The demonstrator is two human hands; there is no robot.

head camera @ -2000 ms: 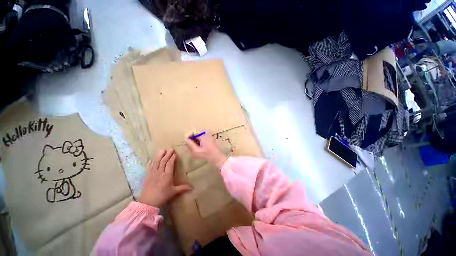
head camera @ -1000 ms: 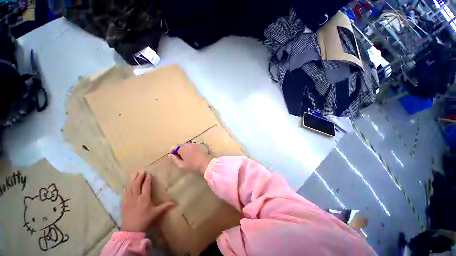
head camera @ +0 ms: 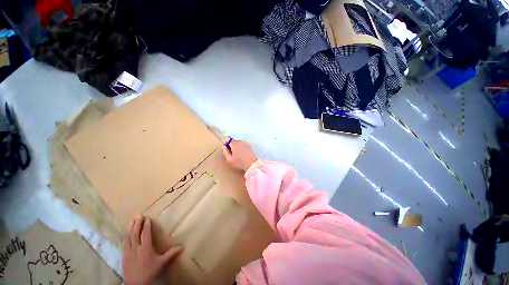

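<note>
The orange-brown template card (head camera: 139, 139) lies over a stack of beige cloth panels (head camera: 70, 161), whose edges show at its left. Black print shows through its narrow slot, and beige cloth shows in the square window below. My right hand (head camera: 240, 155) holds a thin purple-blue marking pen (head camera: 228, 142) at the right end of the slot, by the card's right edge. My left hand (head camera: 146, 251) lies on the card's lower left with the thumb apart from the fingers, pressing it and holding nothing.
A printed beige panel (head camera: 39, 259) lies at the lower left, scissors (head camera: 14, 153) at the left edge. A mottled dark bundle (head camera: 89, 42) with a white label (head camera: 126, 83) is at the back left. Checked pieces (head camera: 346, 78), a second card (head camera: 349, 25) and a phone (head camera: 341, 124) are at the right.
The view has swung right. My right hand with the pen has moved along the slot from its left part to the right end. My left hand stays on the card.
</note>
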